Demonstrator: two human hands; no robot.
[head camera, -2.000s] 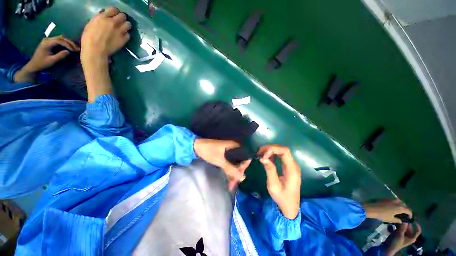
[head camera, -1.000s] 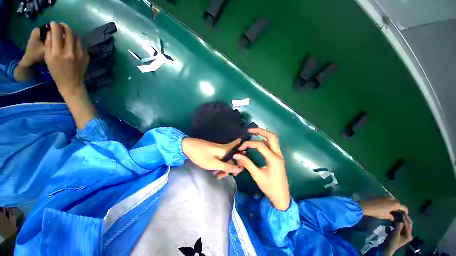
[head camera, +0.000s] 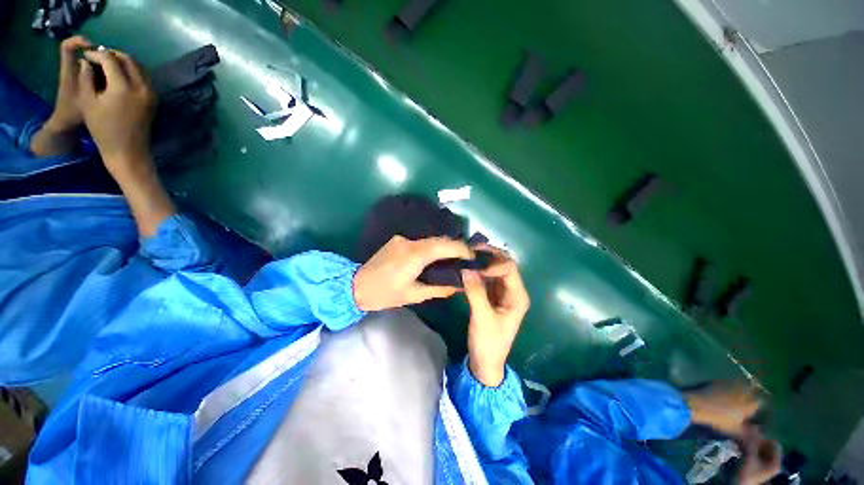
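Note:
My left hand (head camera: 403, 275) holds a dark flat piece (head camera: 441, 273) between thumb and fingers, in front of my chest. My right hand (head camera: 497, 308) grips the right end of the same piece with its fingertips. The fingers hide part of it, and any small part being joined cannot be made out. A pile of dark pieces (head camera: 403, 218) lies on the green surface just beyond my hands, partly covered by them. A small white rectangle (head camera: 454, 195) lies beyond the pile.
Dark pieces (head camera: 634, 198) sit spaced along the green strip beyond the work surface (head camera: 332, 180). White scraps (head camera: 286, 123) lie ahead to the left, more (head camera: 621, 333) to the right. Neighbours' hands work at far left (head camera: 118, 104) and lower right (head camera: 729, 409). A dark fan of pieces lies at the left neighbour.
My hands have come together around the dark piece, now held more level and more visible. The pieces on the green strip have shifted down-left. The right neighbour's hands have moved and blur.

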